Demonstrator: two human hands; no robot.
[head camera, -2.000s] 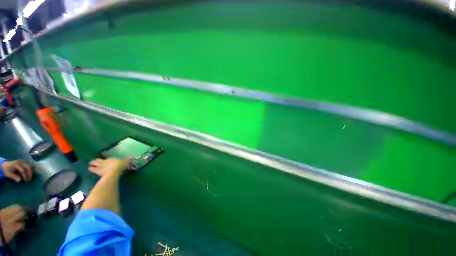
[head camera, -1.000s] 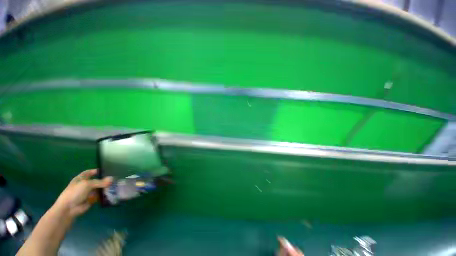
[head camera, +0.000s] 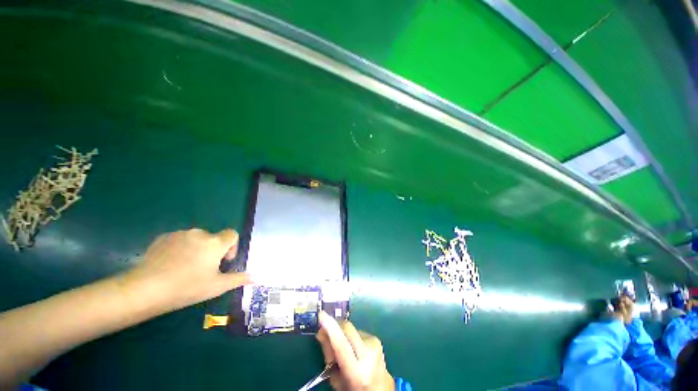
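The tablet display assembly (head camera: 298, 229) lies on the dark-green bench with its silver-grey back up and black edges. The main board (head camera: 279, 309) spans its near end, and an orange-gold flex tail (head camera: 216, 321) sticks out at the lower left. My left hand (head camera: 195, 263) holds the tablet's left edge, thumb and finger at the rim. My right hand (head camera: 352, 351) is at the board's lower right corner, fingertips touching it. It holds thin metallic tweezers (head camera: 318, 377), which point down and left; their other end is hidden by the hand.
A tangled pile of white and yellow strips (head camera: 453, 263) lies right of the tablet. A yellower pile (head camera: 47, 197) lies at far left. A metal rail (head camera: 428, 111) runs along the green panel, which bears a posted sheet (head camera: 610, 162). People in blue smocks (head camera: 612, 355) sit at far right.
The view has swung right. The tablet, lifted and tilted in my left hand a second ago, now lies on the bench before me. My right hand has come to its board end.
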